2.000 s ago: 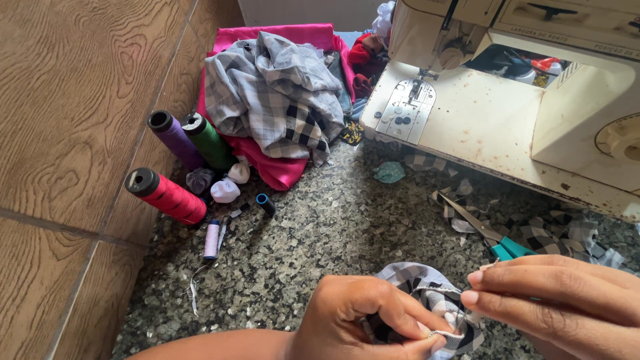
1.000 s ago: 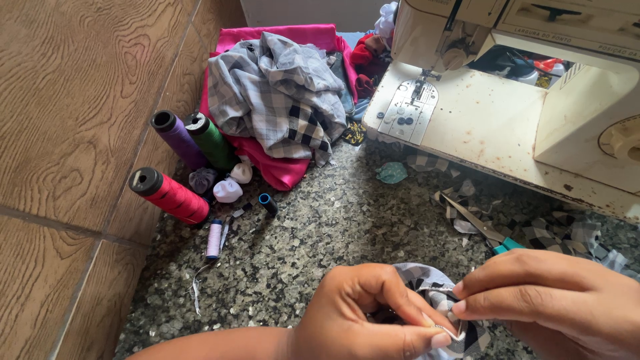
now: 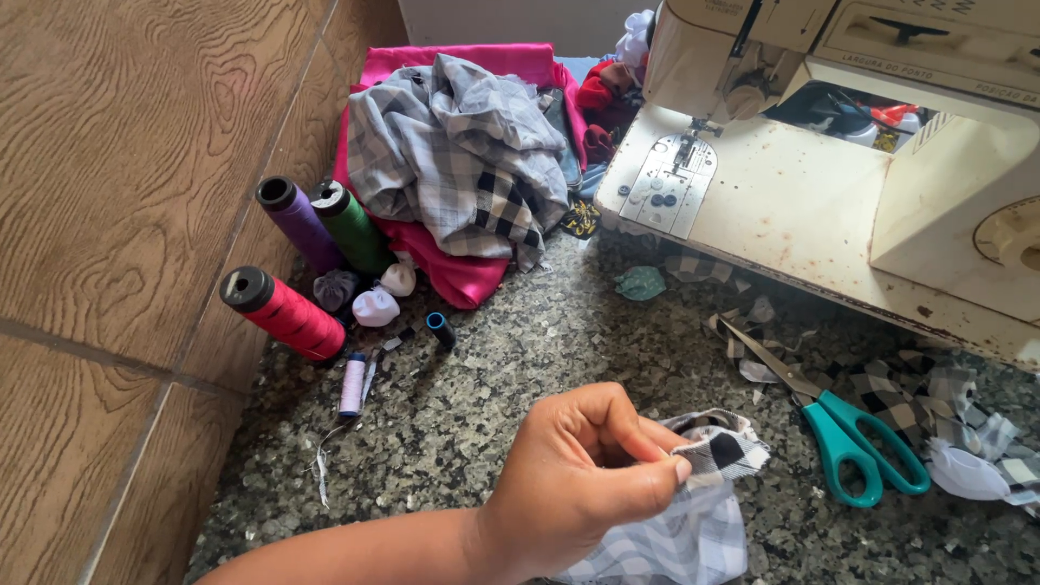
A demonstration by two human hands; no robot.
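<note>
My left hand [image 3: 593, 479] pinches the edge of a black, white and grey checked cloth piece [image 3: 691, 528] between thumb and index finger, low in the view. The cloth hangs down from the fingertips, with a frayed edge at its top. My right hand is out of the frame. Right of the cloth, a pair of scissors with teal handles [image 3: 837, 443] lies on the speckled stone countertop [image 3: 487, 390], its blades pointing up and left. Checked fabric scraps [image 3: 918, 406] lie beside the scissors.
A cream sewing machine [image 3: 796, 187] fills the upper right, small buttons on its needle plate. Crumpled checked fabric [image 3: 455, 146] lies on pink cloth [image 3: 471, 276]. Purple [image 3: 305, 227], green [image 3: 357, 231] and red [image 3: 296, 317] thread cones stand at left, near a small pale spool [image 3: 352, 386].
My right hand, at the cloth with my left in both earlier frames, has left the view. More of the cloth and the whole pair of scissors now show.
</note>
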